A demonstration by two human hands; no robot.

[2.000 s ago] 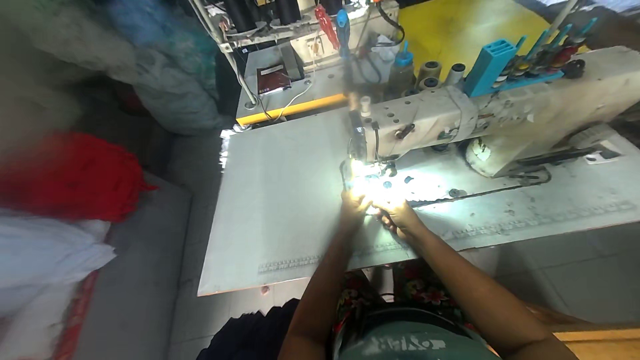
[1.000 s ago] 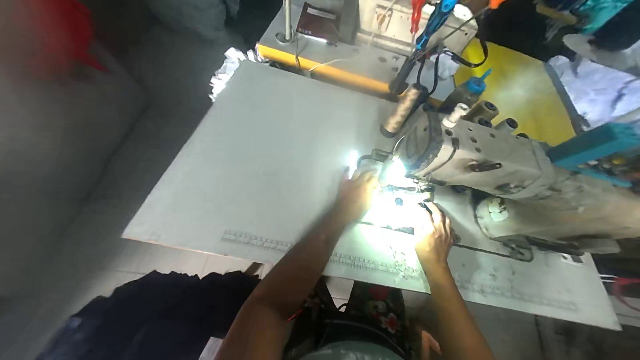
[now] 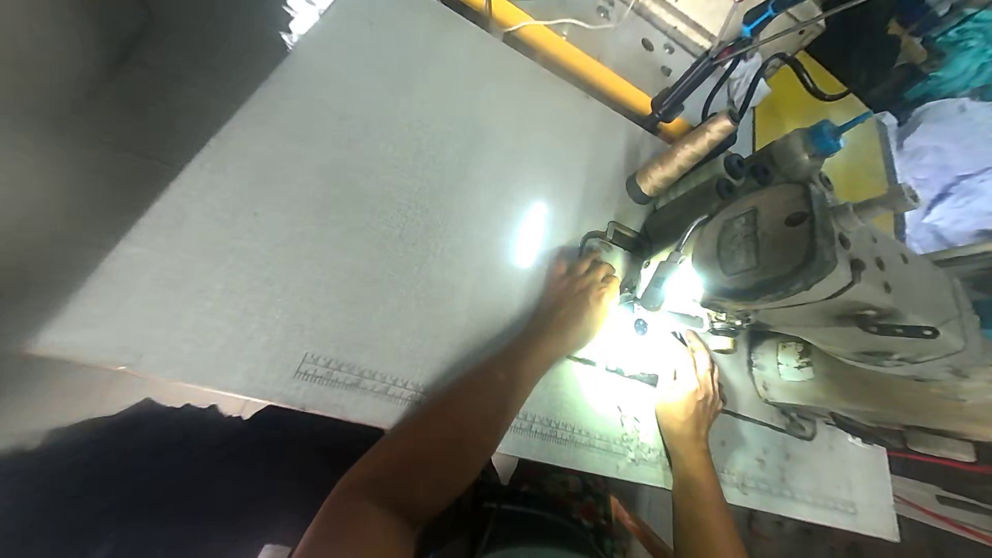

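Note:
An industrial sewing machine (image 3: 775, 248) stands on a pale sewing table (image 3: 387, 194), its needle area washed out by a bright lamp (image 3: 683, 285). My left hand (image 3: 580, 298) rests left of the needle area, fingers bent near a metal bracket (image 3: 620, 236); whether it grips anything is unclear. Just right of the glare, below the machine head, is my right hand (image 3: 691, 387), its fingertips by a small dark thing I cannot make out. A cone of tan thread (image 3: 682, 157) lies tilted behind the machine head.
Ruler markings (image 3: 360, 380) run along the table's near edge. A yellow bar (image 3: 581, 58) borders the far edge, with another machine's parts beyond it. White cloth (image 3: 949, 170) lies at the far right, and dark fabric (image 3: 178, 480) is below the table at the near left.
The view has swung and come nearer to the machine. My hands, close together two seconds ago, are now apart on either side of the lit needle area.

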